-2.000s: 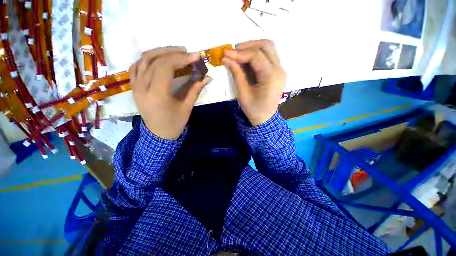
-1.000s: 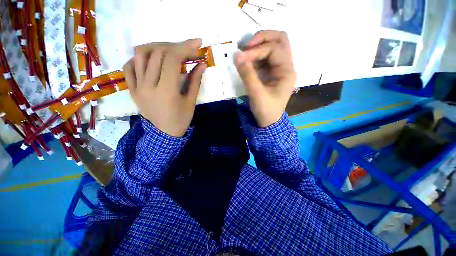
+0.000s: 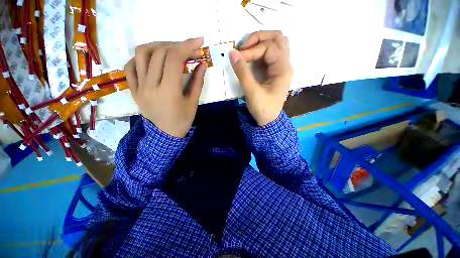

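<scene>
My left hand (image 3: 164, 83) grips an orange flex circuit strip (image 3: 107, 84) that carries dark red wires and small white connectors. The strip runs left from my hand towards the bundle, and its end shows past my fingertips. A small white piece with a black dot (image 3: 222, 54) lies at the strip's end, between my hands. My right hand (image 3: 266, 68) has its thumb and forefinger at the right edge of this white piece, by a bit of orange. Whether the fingertips pinch it is too small to tell.
More orange strips with red wires (image 3: 83, 30) and a grey-printed whitish tape (image 3: 56, 50) lie at the left. A loose orange piece with thin wires (image 3: 245, 3) lies at the top. An instruction sheet (image 3: 403, 38) lies at the right. A blue frame (image 3: 373, 171) stands at lower right.
My right hand first moved away from the orange end, where a white piece with a black dot then showed. It has now come back left to that piece. My left hand keeps hold of the strip.
</scene>
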